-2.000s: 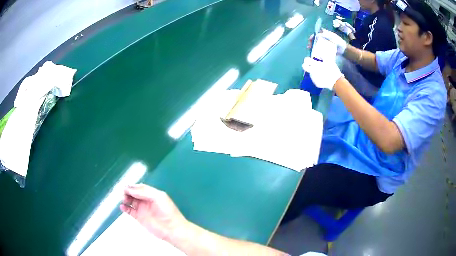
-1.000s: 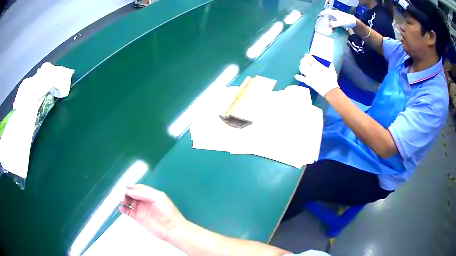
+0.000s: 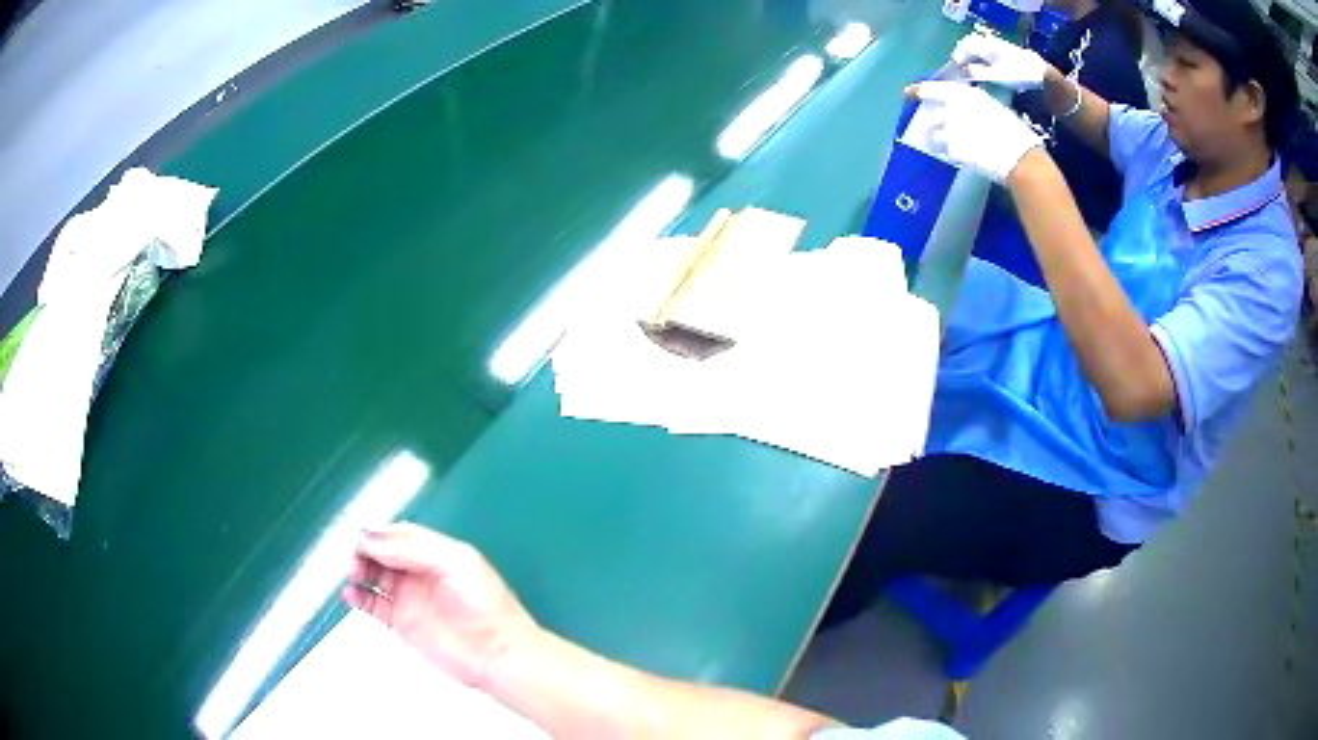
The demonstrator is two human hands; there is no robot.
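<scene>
My right hand (image 3: 434, 596) is bare and reaches in from the bottom right. Its fingers are curled with the fingertips near each other, over the upper edge of a white sheet (image 3: 379, 691). Whether anything small is between the fingertips cannot be told. The white sheet is bright and blank-looking, and is cut off by the bottom edge of the picture. My left hand is not in view.
Green bench (image 3: 622, 557). Right of centre, overlapping white sheets (image 3: 824, 383) lie under a brown cardboard piece (image 3: 691, 338). Far left, a clear bag holds white sheets (image 3: 72, 333). At right, a coworker in white gloves handles a blue box (image 3: 911, 195); another person sits beyond.
The coworker's gloved hands have shifted, and the blue box's side with a ring logo now shows. My right hand keeps nearly the same pose; the view has shifted slightly.
</scene>
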